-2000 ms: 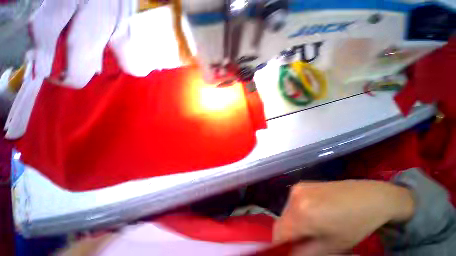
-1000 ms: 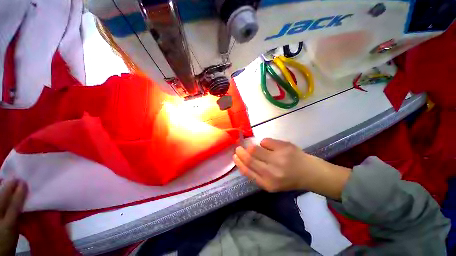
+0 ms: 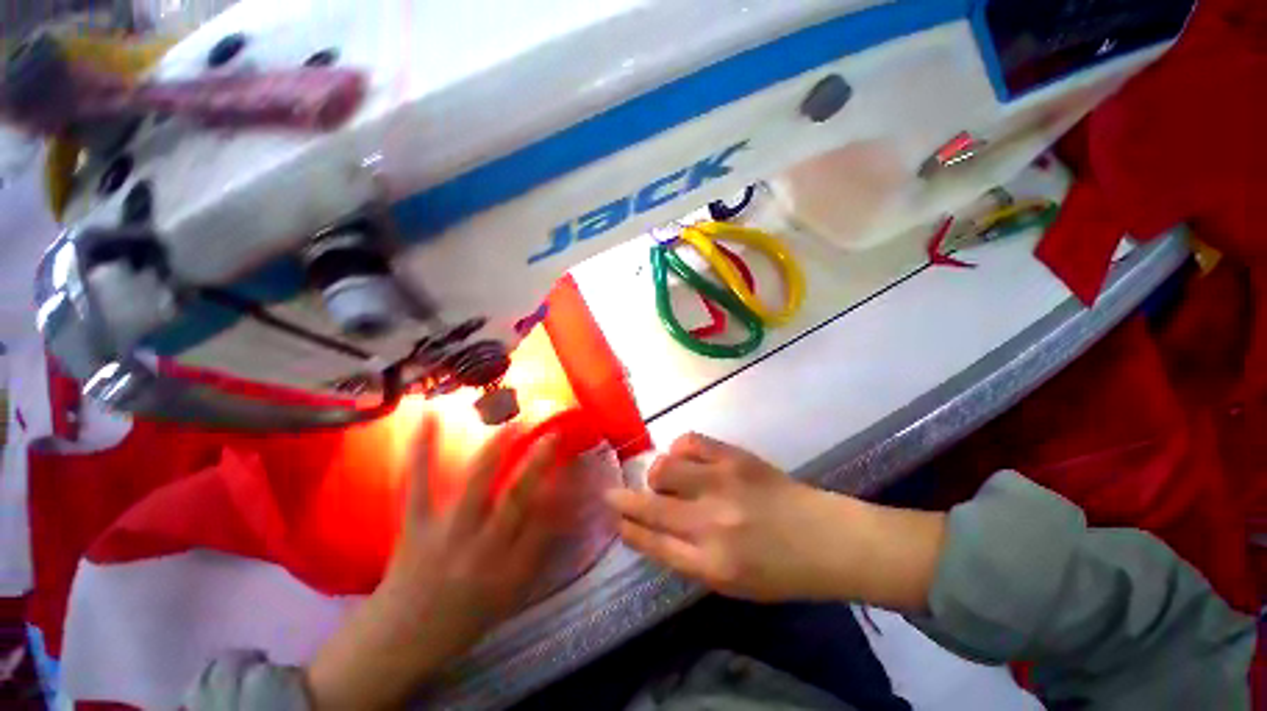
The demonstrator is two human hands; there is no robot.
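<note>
Red fabric (image 3: 271, 507) lies under the sewing machine head (image 3: 514, 208), glowing orange in the lamp light. A pale fabric panel (image 3: 209, 628) lies with it, nearer the table's front edge. My left hand (image 3: 466, 549) rests on the fabric just in front of the stitching point, its fingers spread and blurred by the glare. My right hand (image 3: 723, 521) is at the right end of the fabric, thumb and fingers bent together at the pale edge; whether it pinches the fabric is hard to tell. The needle and presser foot are hidden by the head.
Scissors with green and yellow handles (image 3: 725, 292) lie under the machine arm. Red offcuts (image 3: 948, 247) lie farther right. Red fabric (image 3: 1181, 153) is heaped at the right. A dusty pink rag strip (image 3: 264, 97) is on the head. The grey table edge (image 3: 903, 445) runs in front.
My left hand has moved from the far left onto the fabric by the stitching point. My right hand stays at the fabric's right end. The view has shifted, showing more of the machine's top.
</note>
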